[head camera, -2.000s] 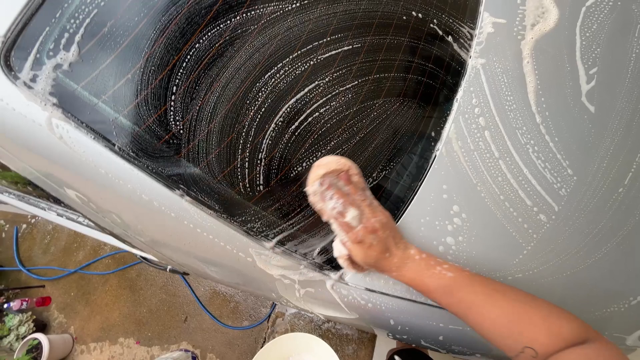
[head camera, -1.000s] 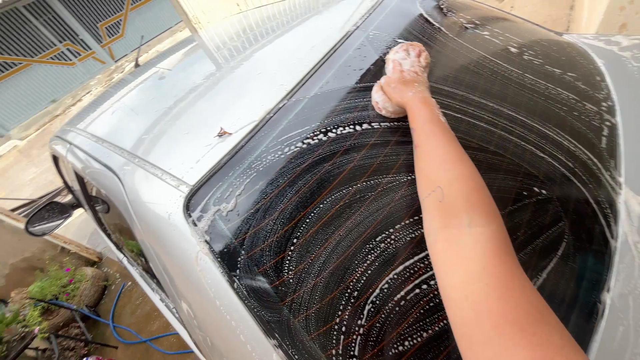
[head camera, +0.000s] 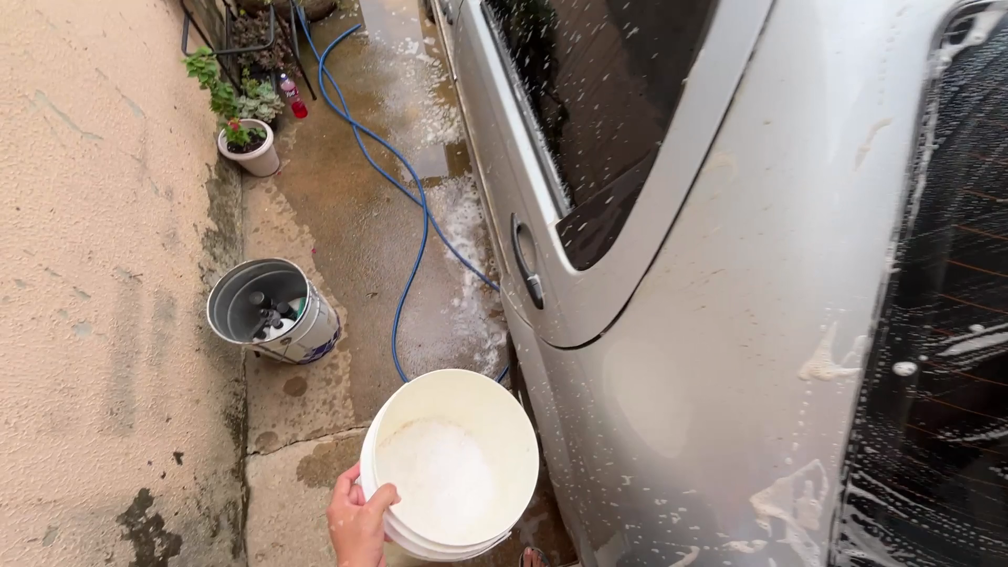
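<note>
My left hand (head camera: 360, 516) grips the rim of a white plastic bucket (head camera: 521, 441) at the bottom of the view, thumb over the edge and fingers outside. White suds lie inside the bucket. Beside it on the right stands a silver car; its rear side panel (head camera: 669, 394) carries drops and streaks of foam. Soap streaks cover the dark rear window (head camera: 945, 315) at the right edge. The rear door handle (head camera: 528, 260) and side window (head camera: 614, 102) are above the bucket. My right hand is out of the frame.
A metal pail (head camera: 315, 323) holding several bottles stands near the rough wall (head camera: 102, 236). A blue hose (head camera: 421, 236) winds over the wet concrete floor (head camera: 354, 276). Farther up are a potted plant (head camera: 256, 153), a bottle of red liquid (head camera: 293, 96) and a black metal stand (head camera: 272, 39).
The view has swung from the rear window to the car's side. The hand that held a soapy sponge on the glass is gone from view. My left hand now shows, holding the bucket.
</note>
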